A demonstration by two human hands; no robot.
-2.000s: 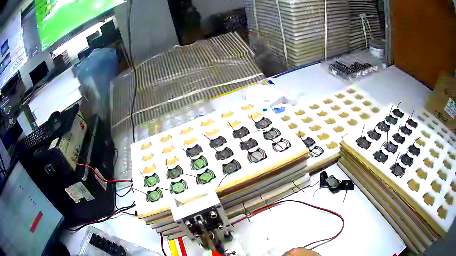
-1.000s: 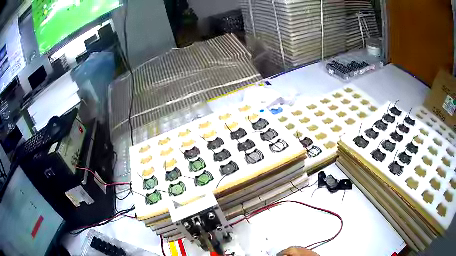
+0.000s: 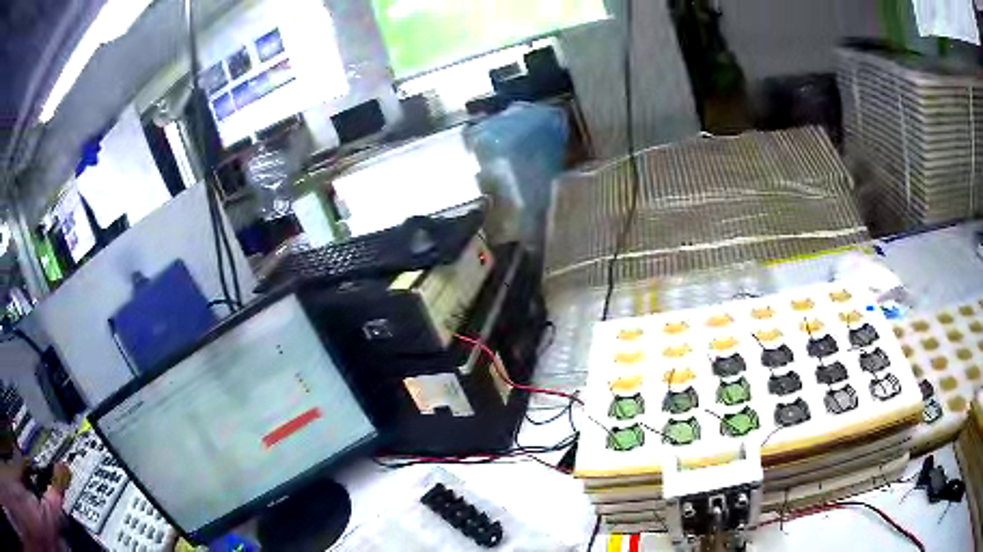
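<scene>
No hand of mine shows in the current view. The test fixture [image 3: 711, 498], a pale metal block with dark parts, stands at the near edge of the centre foam tray [image 3: 604, 458]. The tray holds green-faced modules [image 3: 681, 431] at its near left and dark modules [image 3: 792, 411] to the right; its far-left pockets are empty and tan. The clamp's lower part is cut off by the frame's bottom edge. The monitor [image 3: 243, 415] at left shows a red bar.
Black instrument boxes [image 3: 377, 372] with a keyboard [image 3: 350, 256] on top stand behind the monitor. A row of small black parts [image 3: 461, 514] lies in front. A wrapped tray stack [image 3: 701, 205] is behind. A loose black part [image 3: 938, 482] lies right. A person's arm [image 3: 38, 512] shows far left.
The view has swung left, so the monitor shows more fully and the right tray has left the picture. The hand seen at the bottom edge before is out of view.
</scene>
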